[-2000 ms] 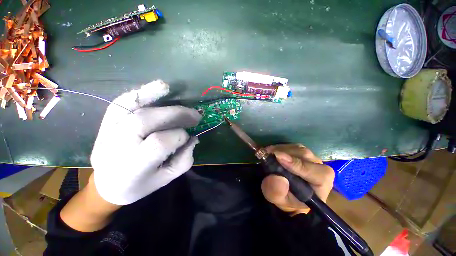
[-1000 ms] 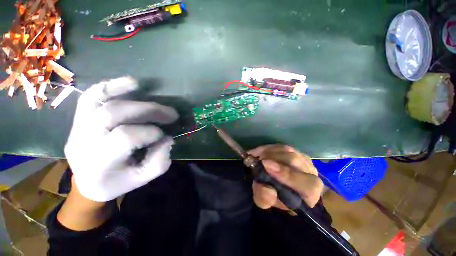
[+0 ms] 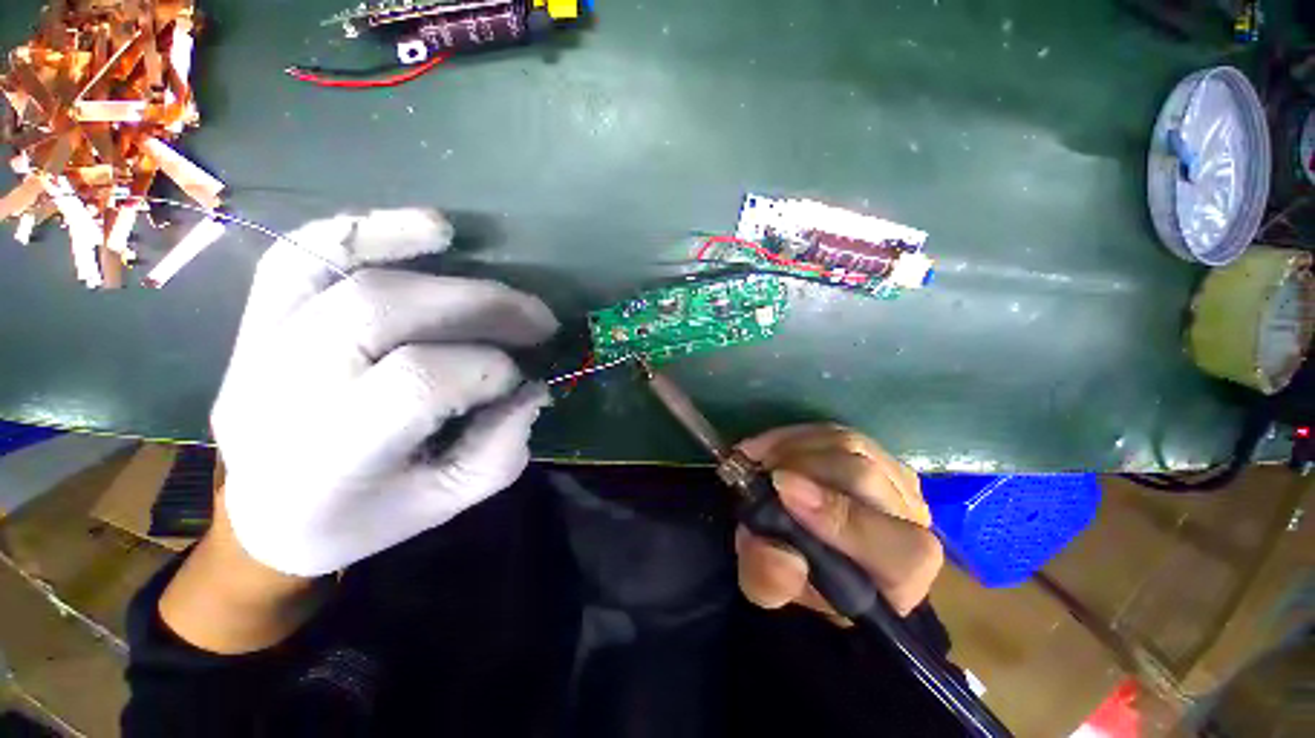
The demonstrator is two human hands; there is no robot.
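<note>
A green circuit board (image 3: 692, 320) lies solder side up on the bench near its front edge. My left hand (image 3: 382, 389), in a white glove, holds thin solder wire (image 3: 589, 371) between its fingertips; the wire's end is at the board's lower left edge. My bare right hand (image 3: 839, 522) grips the black handle of a soldering iron (image 3: 786, 522). The iron's tip is at the same lower left edge, by the wire's end. Whether tip and wire touch is too small to tell.
A second board (image 3: 837, 248) with a dark cylinder lies just behind. Another board (image 3: 462, 26) is at the far left. Copper strips (image 3: 101, 123) are piled at left. A round white tub (image 3: 1211, 166) and a yellowish pot (image 3: 1249, 320) stand at right. A blue stool (image 3: 1017, 522) is below.
The view has shifted. My left hand has moved off the board's left part, which now shows. The iron's tip and wire have gone from the board's middle to its lower left edge.
</note>
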